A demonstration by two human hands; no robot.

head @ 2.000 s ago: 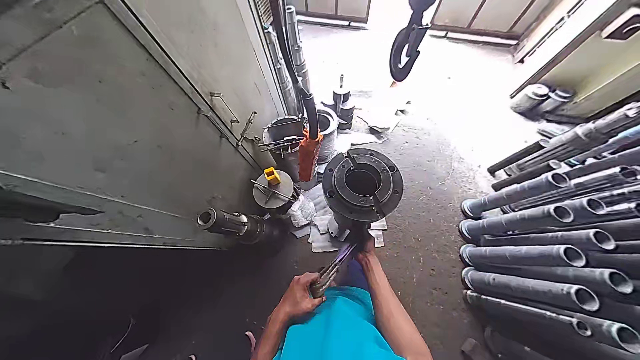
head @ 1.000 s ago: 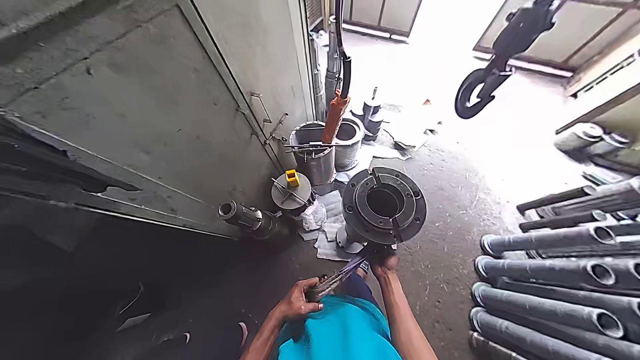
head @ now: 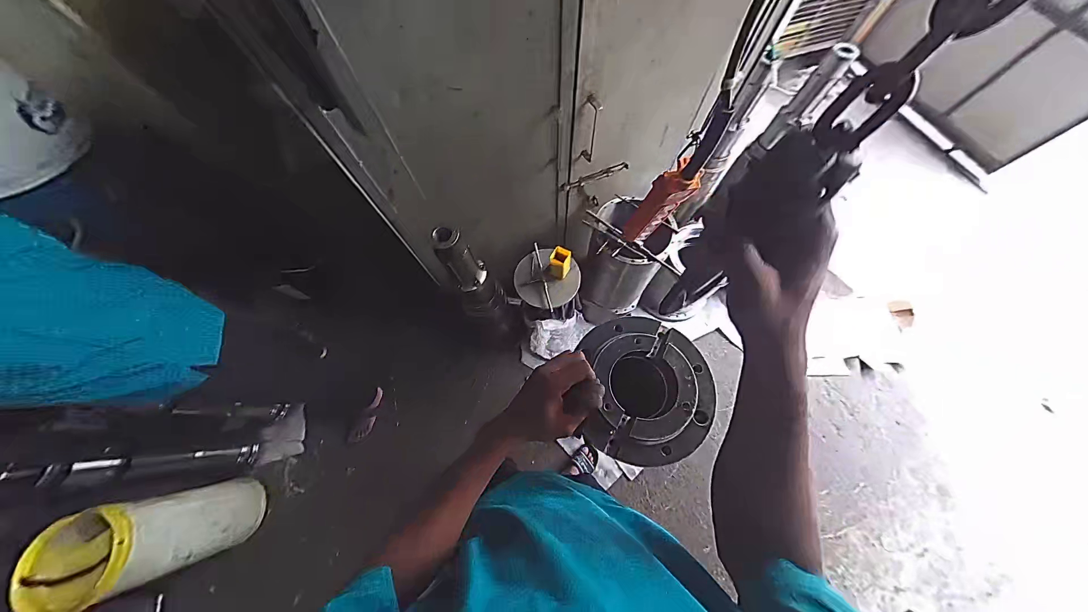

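Observation:
My left hand (head: pixel 552 395) is curled at the left rim of a dark round metal flange (head: pixel 688 382) with bolt holes and a slotted ring around its bore. A small dark shape shows at its fingers; whether it grips this or the rim is unclear. Raised at the right, my right hand (head: pixel 778 263) is closed around the dark body of a hoist hook (head: pixel 778 191), below heavy chain links (head: pixel 875 98). The hook's curved part shows to the left of the hand, in front of the metal cylinders. The hand and shadow hide part of the hook.
An orange hoist pendant (head: pixel 663 204) hangs by a metal cylinder (head: pixel 616 280). Nearby are a round plate (head: pixel 531 285) with a yellow block (head: pixel 560 262), an upright metal tool (head: pixel 459 259) and a cabinet (head: pixel 476 110). A co-worker's teal garment (head: pixel 93 323) and a yellow-rimmed tube (head: pixel 187 523) are at left.
My right hand has gone from beside the flange up to the hook. My left hand has moved to the flange's rim, and the metal pieces it held are out of sight. The view has swung left.

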